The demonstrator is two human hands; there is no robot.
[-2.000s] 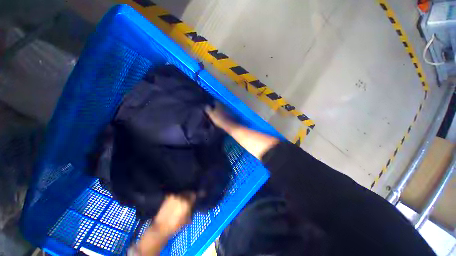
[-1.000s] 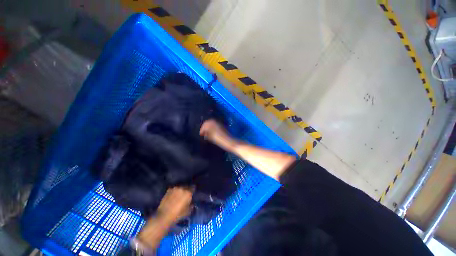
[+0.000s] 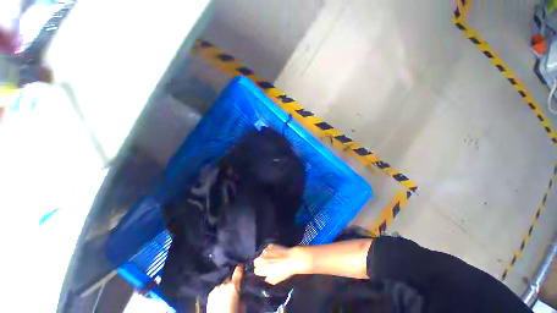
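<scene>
A dark, near-black jacket (image 3: 259, 202) hangs bunched over the blue plastic crate (image 3: 347, 194), its lower part at the picture's bottom edge. My right hand (image 3: 278, 263) reaches in from the right and is closed on the jacket's cloth. My left hand (image 3: 226, 296) is at the bottom edge, partly cut off, close beside my right hand and gripping the same cloth. The fingertips are blurred and partly hidden by the folds.
A pale worktable (image 3: 104, 79) with a seam fills the left side, its edge curving above the crate. Yellow-black floor tape (image 3: 317, 125) runs behind the crate. A metal rail (image 3: 540, 272) stands at lower right. A small orange object (image 3: 538, 44) is at upper right.
The jacket has been lifted up from the crate towards me. My hands have moved closer together near the bottom edge. The view has shifted, and the pale table now shows at left.
</scene>
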